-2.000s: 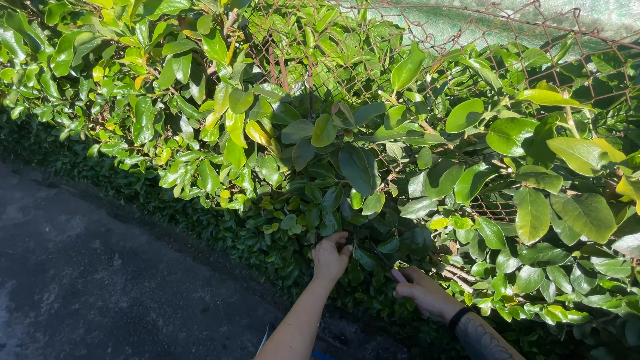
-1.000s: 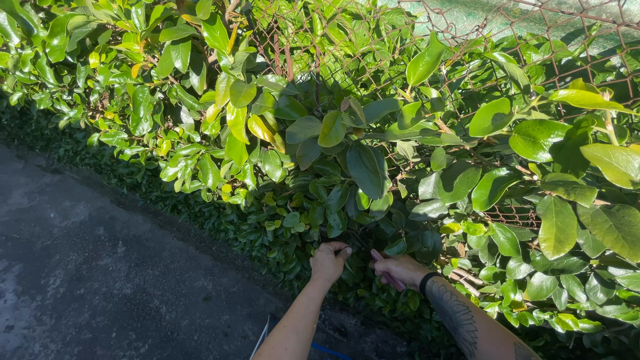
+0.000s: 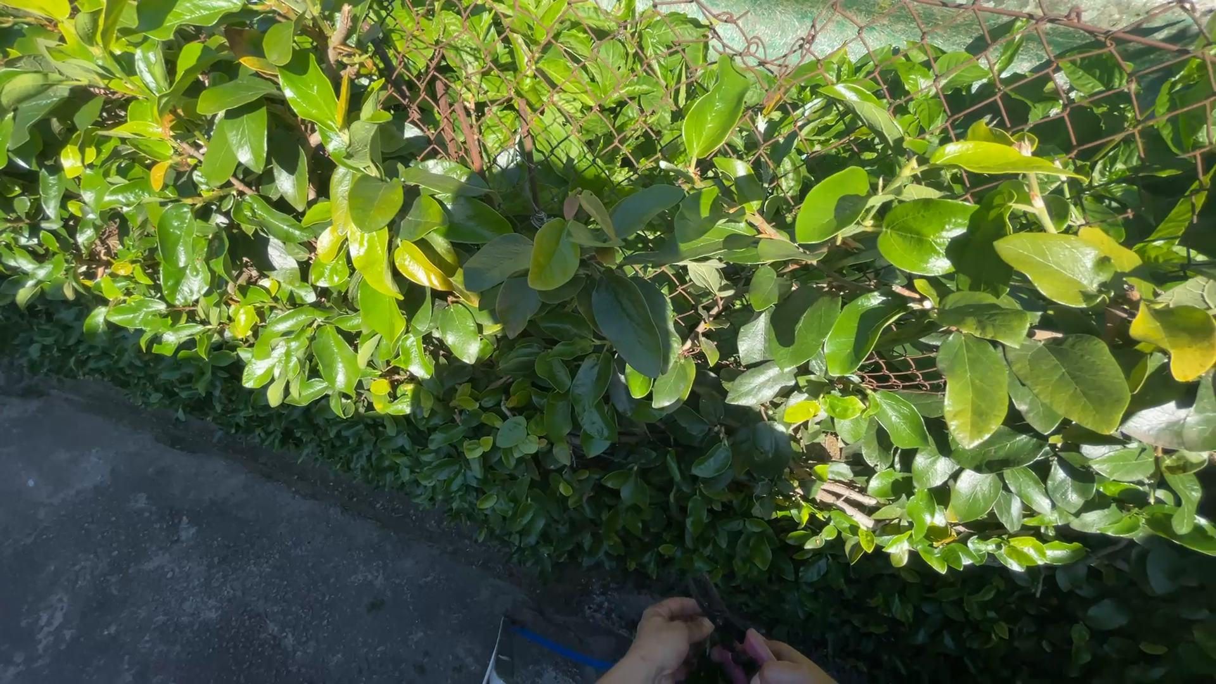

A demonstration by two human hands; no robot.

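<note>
At the bottom edge of the head view, my right hand (image 3: pixel 787 665) is closed around the pink handle of what looks like pruning shears (image 3: pixel 712 606), partly cut off by the frame. The dark blades point up and to the left. Just left of them is my left hand (image 3: pixel 667 635), its thumb and fingers drawn together close to the blades. Whether anything is pinched in it cannot be told, as the area between the hands is dark. Both hands are below the leafy hedge (image 3: pixel 608 418), in front of its shaded lower part.
A rusty chain-link fence (image 3: pixel 1007 71) runs through the top of the hedge, with a greenish surface (image 3: pixel 855 33) behind it. Dark paving (image 3: pixel 237 560) lies at lower left. An object with a white edge (image 3: pixel 495 650) and a blue strip (image 3: pixel 560 647) stands beside my left hand.
Both hands have come down from the hedge's shaded leaves to the bottom edge of the view, closer together. The shears have come along in my right hand.
</note>
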